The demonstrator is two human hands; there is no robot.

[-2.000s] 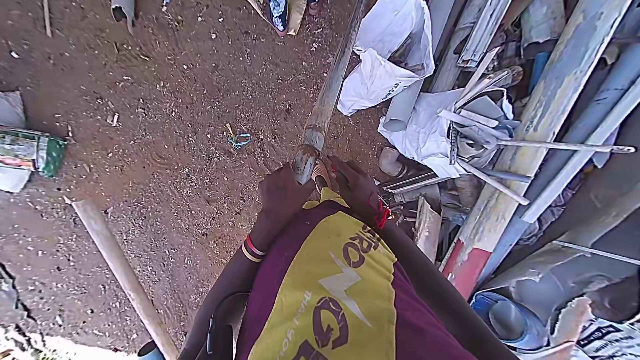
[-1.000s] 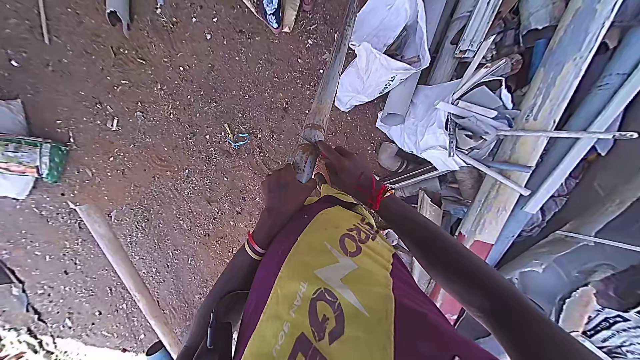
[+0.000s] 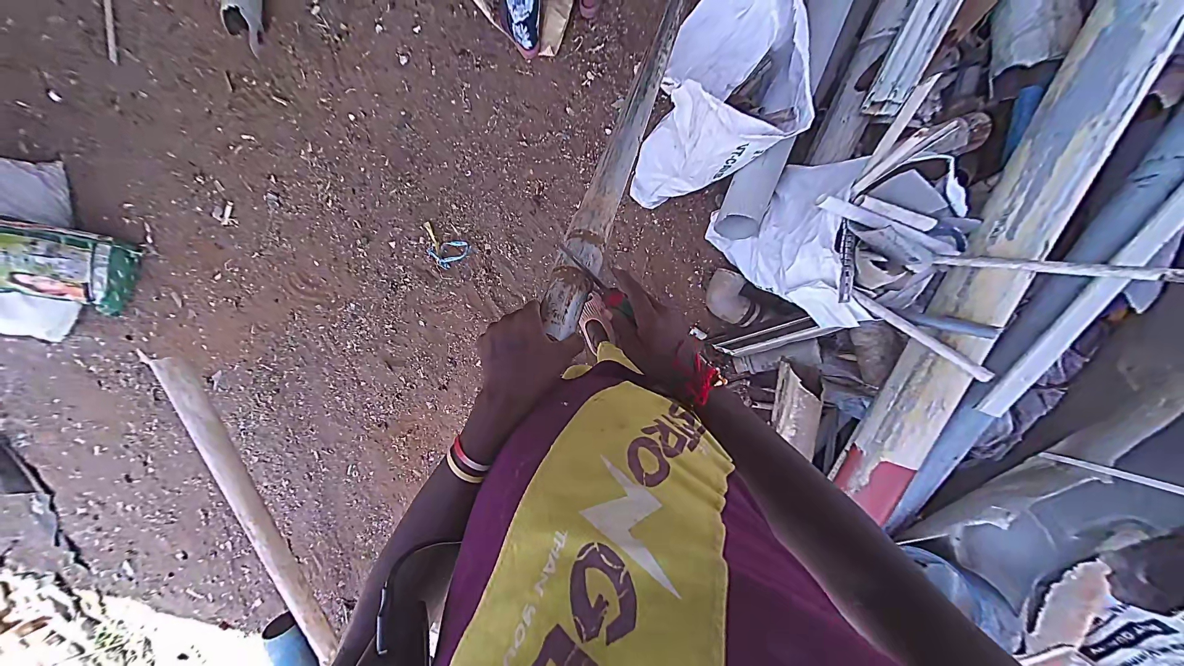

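Note:
A long, weathered grey pipe (image 3: 615, 176) runs from the top of the view down to my body, its near end between my hands. My left hand (image 3: 520, 356) is closed on the left side of that end. My right hand (image 3: 647, 324), just right of the pipe, grips a hand tool with a red and green handle (image 3: 618, 302). Its thin dark blade (image 3: 581, 268) lies against or just above the pipe; contact cannot be told. A bare foot (image 3: 595, 324) shows between my hands, beside the pipe end.
White sacks (image 3: 721, 139) holding scraps lie to the right, near a pale pipe (image 3: 747, 199) and a grey elbow fitting (image 3: 728, 296). Long boards and pipes (image 3: 1036, 213) fill the right side. A pale pole (image 3: 240, 499) and a printed green bag (image 3: 69, 268) lie left.
My right hand has drawn slightly back to the right from over the pipe, and the tool's thin blade now shows. My left hand stays at the pipe end.

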